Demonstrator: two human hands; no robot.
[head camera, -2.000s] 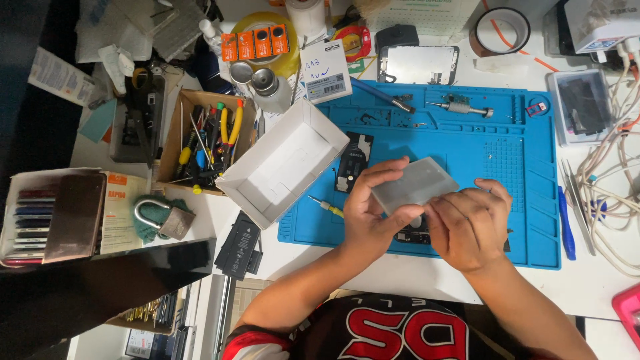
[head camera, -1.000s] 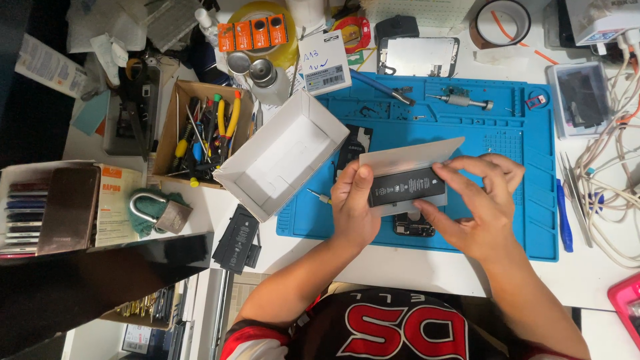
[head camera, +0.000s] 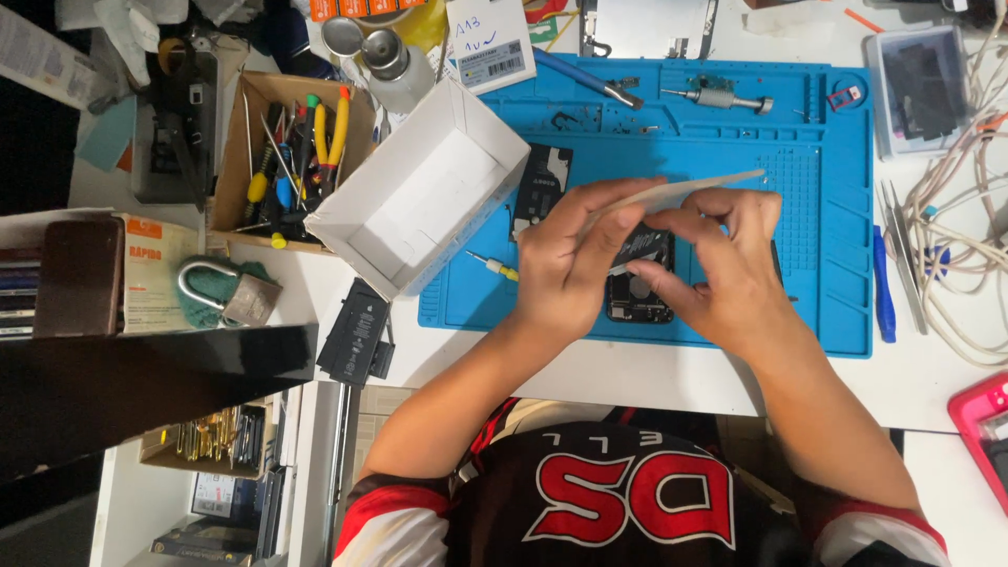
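Note:
Over the blue silicone repair mat (head camera: 846, 236), my left hand (head camera: 571, 260) grips a translucent plastic case (head camera: 693, 185), its lid seen nearly edge-on. A black phone battery (head camera: 636, 246) shows between the lid and the lower part. At its right side, the thumb and fingers of my right hand (head camera: 717, 268) touch the battery's edge; the exact hold is partly hidden. Beneath the hands lies an opened phone (head camera: 642, 303), partly covered. Left of my left hand are another dark battery (head camera: 543, 185) and a small yellow-handled screwdriver (head camera: 502, 269).
An open white cardboard box (head camera: 425, 197) overlaps the mat's left edge. Beyond it stands a cardboard box of tools (head camera: 295, 165). A loose battery (head camera: 358, 331) lies near the table edge. At right are tweezers (head camera: 904, 256), a blue pry tool (head camera: 883, 283) and tangled cables (head camera: 953, 315).
Two seconds ago the case appeared closed; one second ago it was open with the battery showing. Now the case is tilted more edge-on, and my right fingers have moved in at the battery.

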